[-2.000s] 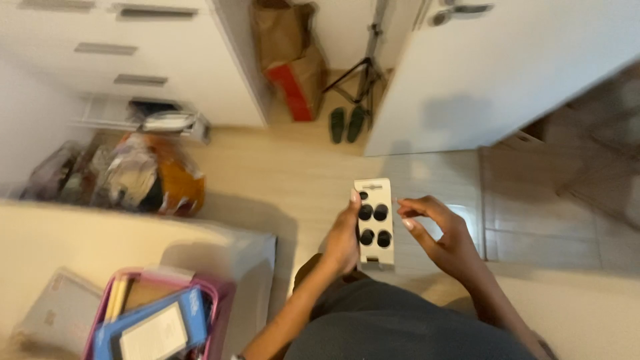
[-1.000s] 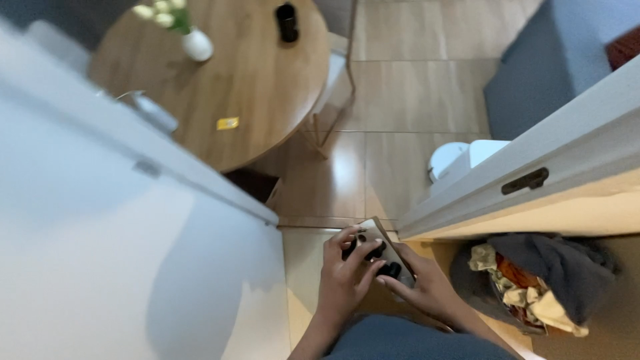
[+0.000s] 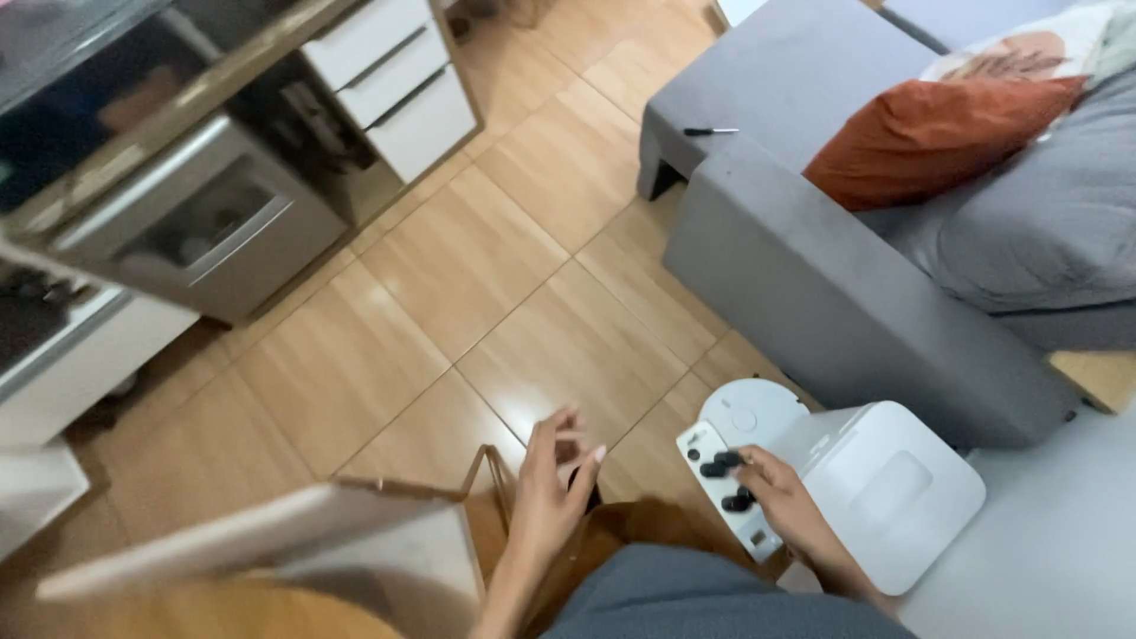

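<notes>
A narrow white panel with several round black knobs is at the lower right, tilted. My right hand is shut on it, its fingers over the knobs at the panel's right side. To the left, my left hand is raised above the tiled floor, fingers curled and apart; no object shows clearly in it, though a small dark shape lies behind the fingers.
A white robot vacuum and its white dock stand beside the grey sofa, which bears a screwdriver and an orange cushion. At left are an oven and white drawers. A chair is lower left.
My left hand has let go of the panel and is apart from it; my right hand holds the panel at the right. The view has moved from the doorway to the sofa and oven.
</notes>
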